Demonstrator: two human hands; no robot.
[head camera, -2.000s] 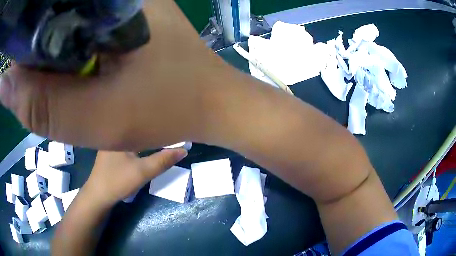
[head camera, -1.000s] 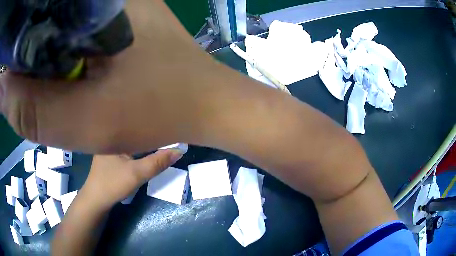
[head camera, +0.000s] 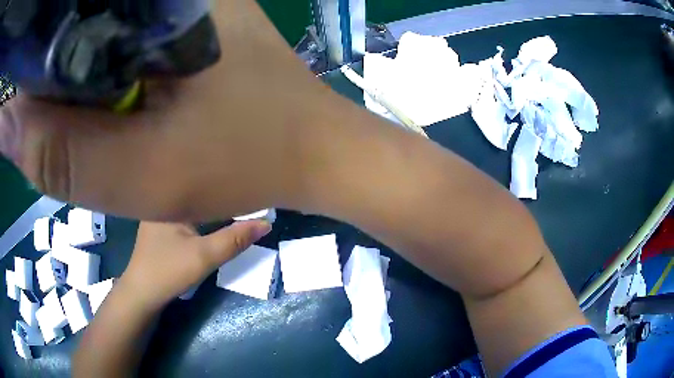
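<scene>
My right hand (head camera: 148, 155) is large and close at the upper left, closed around the dark dispensing gun (head camera: 103, 52), with a bit of yellow under the fingers. The gun's tip is hidden. My left hand (head camera: 185, 258) is below it, its thumb on a white housing (head camera: 259, 215) that shows only as a small edge; my right hand hides the rest. Two white housings (head camera: 247, 272) (head camera: 310, 263) lie face down to the right of my left hand. A creased white wipe (head camera: 366, 303) lies beside them.
Several white housings (head camera: 75, 267) stand in a group at the left. Crumpled wipes (head camera: 543, 96) and a white paper pile (head camera: 425, 77) lie at the upper right, with a pale stick (head camera: 384, 101) beside the pile. A metal post (head camera: 344, 29) stands behind. A cream hose (head camera: 628, 247) runs at the right.
My right hand and the gun shifted slightly left, then back right. My left hand stays in nearly the same place with its thumb on the housing. The other housings and wipes lie as before.
</scene>
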